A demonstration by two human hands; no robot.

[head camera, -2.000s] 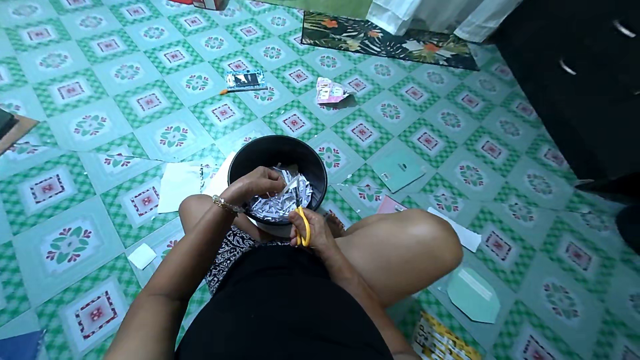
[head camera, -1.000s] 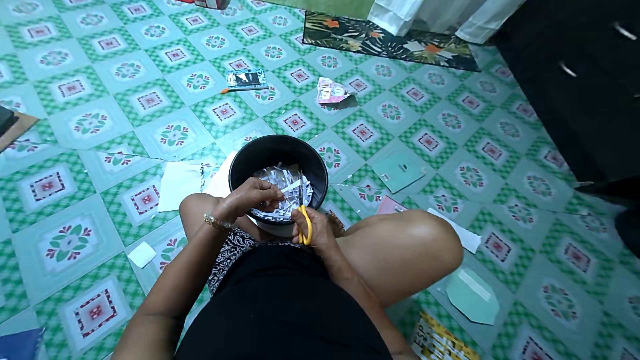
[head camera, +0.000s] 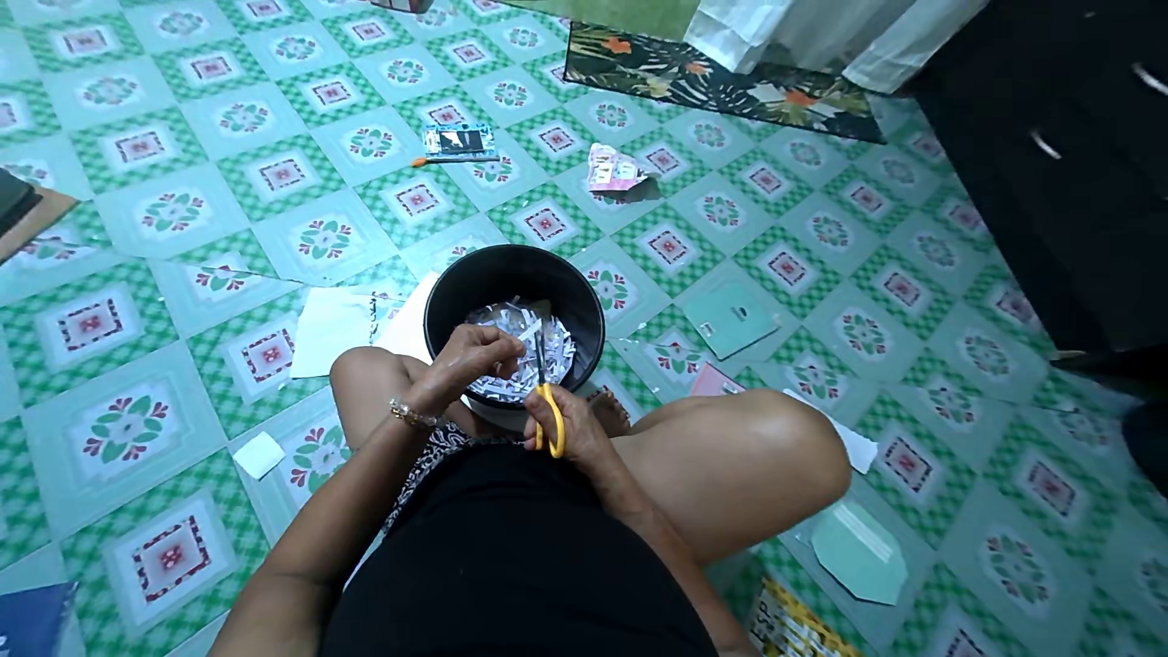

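Note:
My right hand (head camera: 575,429) grips yellow-handled scissors (head camera: 553,415), whose blades point forward over a black round bucket (head camera: 589,315). Cut white paper strips (head camera: 525,383) lie in a heap inside the bucket, which stands between my folded legs. Over the bucket's left rim, my left hand (head camera: 474,359) has its thumb and fingertips pinched together; whether a scrap is between them is too small to tell. A bracelet circles the left wrist.
White paper sheets (head camera: 328,333) lie left of the bucket. A green card (head camera: 727,310) and a pink one (head camera: 716,380) lie to the right. Farther off are a crumpled pink wrapper (head camera: 614,171) and a blue packet (head camera: 459,141). Dark furniture (head camera: 1049,182) stands at the right.
My left hand has shifted slightly over the bucket. The scissors' blades show more plainly above the paper strips now. The right hand keeps its hold on the yellow handles.

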